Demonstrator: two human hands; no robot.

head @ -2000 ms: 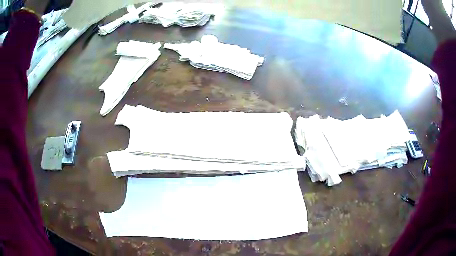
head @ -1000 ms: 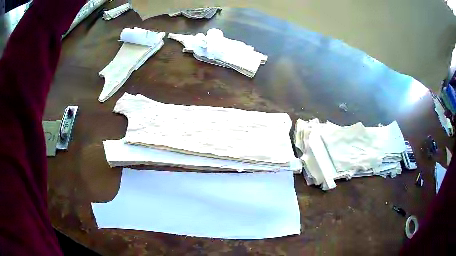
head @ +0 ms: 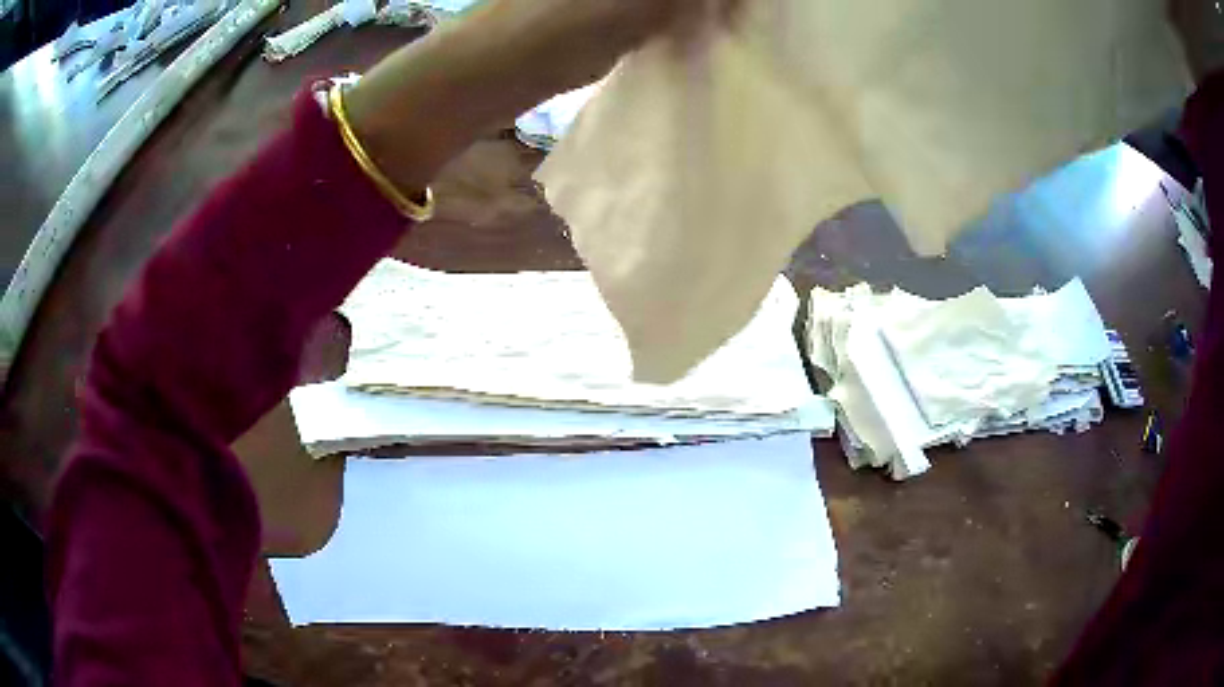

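Observation:
A cream cloth panel [head: 752,161] hangs raised in front of me, its lower tip over the stack of white body panels [head: 497,329]. My left hand [head: 678,19] is blurred and cut by the top edge; it grips the cloth's upper left part. My right hand is beyond the top right edge; only a bit of wrist shows above the sleeve. A single white body panel [head: 564,537] lies flat nearest me, its curved cut at left. The raised cloth and left arm hide part of the table's far side.
A pile of small cut parts [head: 953,383] lies right of the stack, with a calculator [head: 1122,371] beside it. A dark slim object [head: 1105,525] lies at right. A long pale roll [head: 101,168] curves along the left edge. More white pieces [head: 322,30] lie at the far left.
The cloth has come down from the top edge into the middle of the view. My left arm has swung inward across the table's left side. The flat panel and piles stay put.

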